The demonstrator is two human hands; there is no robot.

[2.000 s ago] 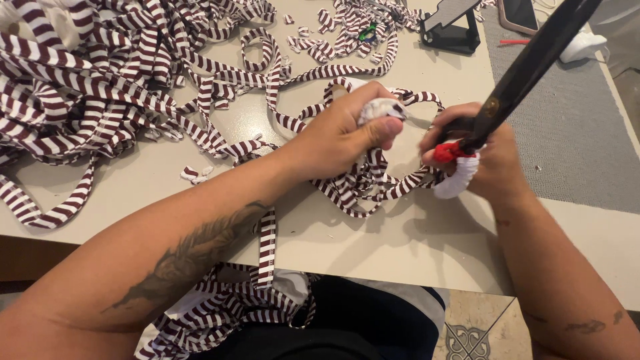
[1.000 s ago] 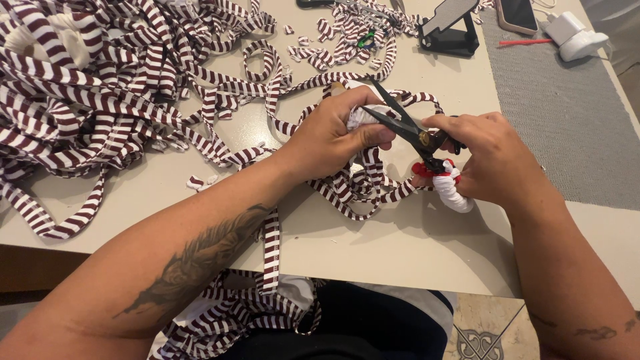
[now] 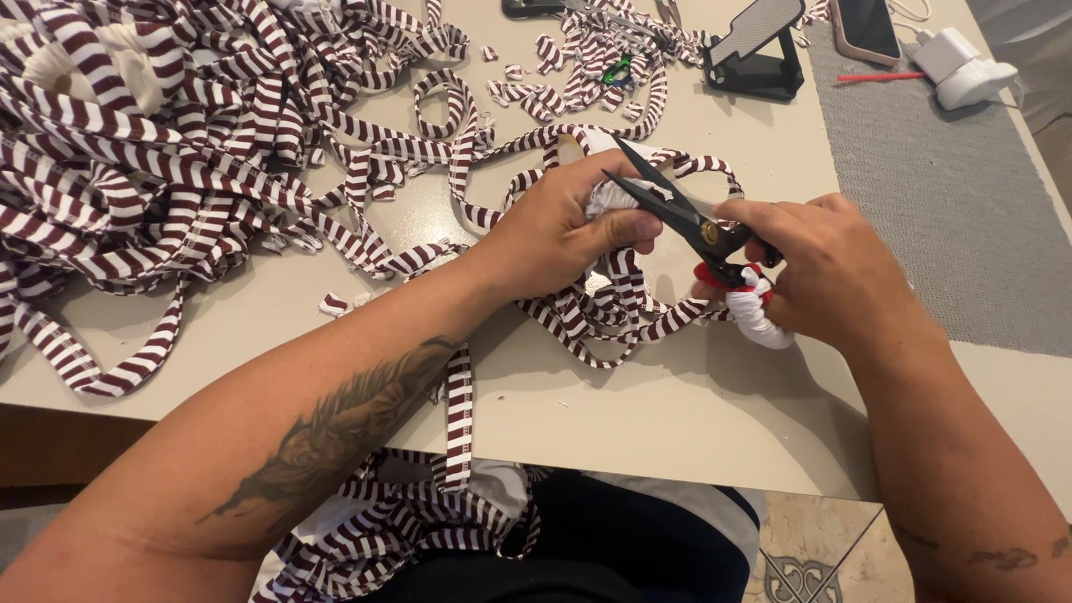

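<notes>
Bunched white fabric [image 3: 615, 198] is gripped between the thumb and fingers of my left hand [image 3: 569, 222]. My right hand [image 3: 825, 268] holds black scissors [image 3: 682, 213] with parted blades, whose tips lie over the white fabric at my left hand. Red material and a white gathered band [image 3: 756, 318] are around the scissors' handle by my right fingers. Under and around both hands lie maroon-and-white striped fabric strips [image 3: 615, 331] in loose loops.
A big heap of striped strips [image 3: 167, 167] covers the left. Behind are cut scraps [image 3: 540, 100], a black stand [image 3: 754, 50], a phone [image 3: 867, 29], a white charger [image 3: 963, 71] and a red stick [image 3: 879, 78] on a grey mat [image 3: 946, 193]. More strips hang below the table edge.
The scissors have swung from pointing up and right to pointing left, with their blades at the white fabric. My left hand has stayed near the same place.
</notes>
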